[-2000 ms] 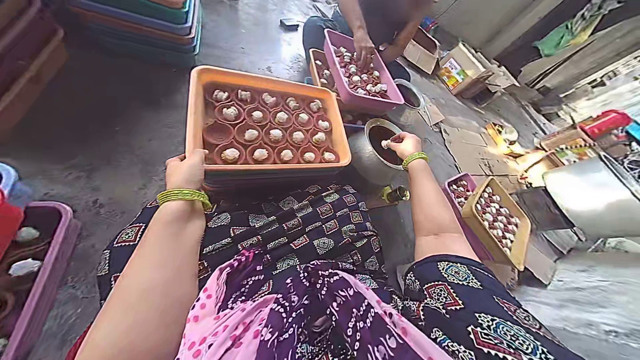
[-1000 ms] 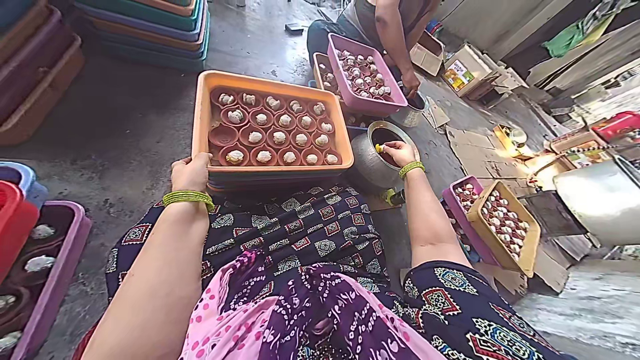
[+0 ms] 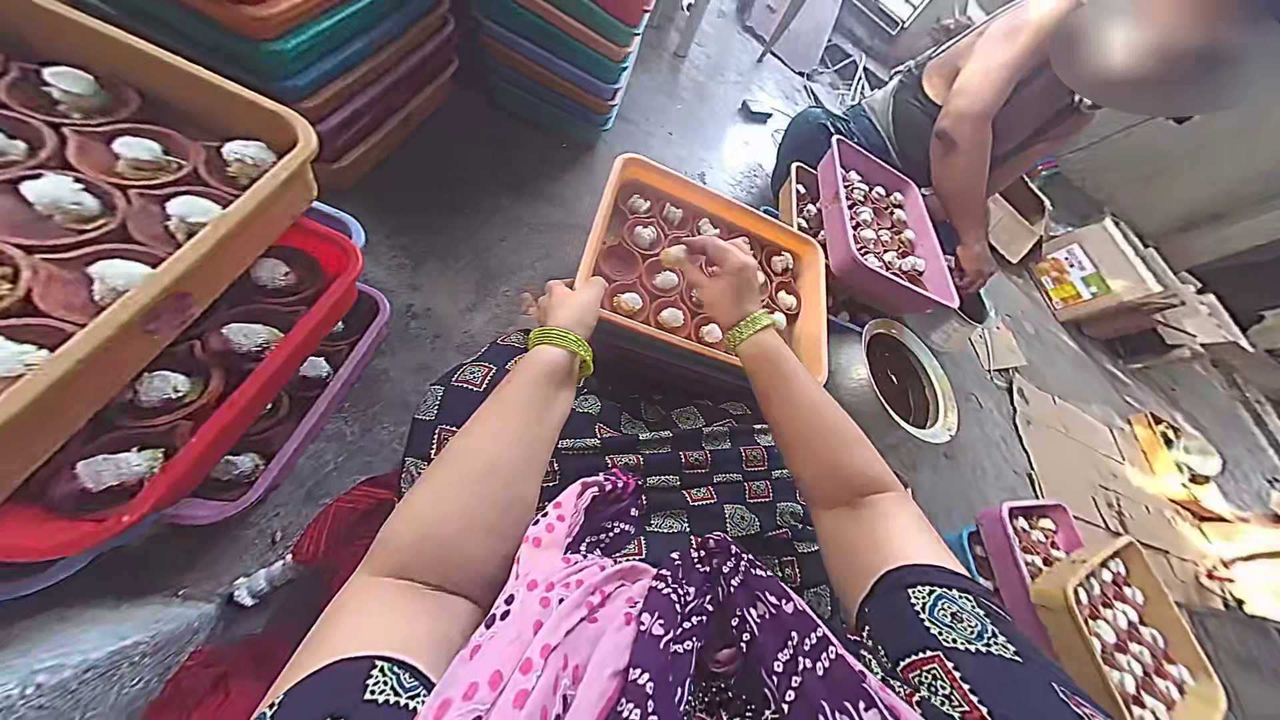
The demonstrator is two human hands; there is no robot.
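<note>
An orange plastic tray (image 3: 815, 345) on my lap holds rows of small clay cups, most with a white lump in them. My left hand (image 3: 568, 305) grips the tray's near left side. My right hand (image 3: 722, 275) is over the middle of the tray, with a pale yellowish-white lump (image 3: 676, 256) at its fingertips. One clay cup (image 3: 619, 263) near the left side shows no white lump. To the right stands a round metal pot (image 3: 945, 405) with dark contents.
Stacked trays of filled cups, orange (image 3: 300, 130) and red (image 3: 345, 265), stand close on the left, with tray stacks behind. A person (image 3: 965, 130) sits ahead beside a pink tray (image 3: 840, 265). A yellow tray (image 3: 1210, 690) lies lower right, near flattened cardboard (image 3: 1060, 450).
My right hand has moved left from the pot's mouth to over the orange tray. My left hand still holds the tray's side. The view has swung left.
</note>
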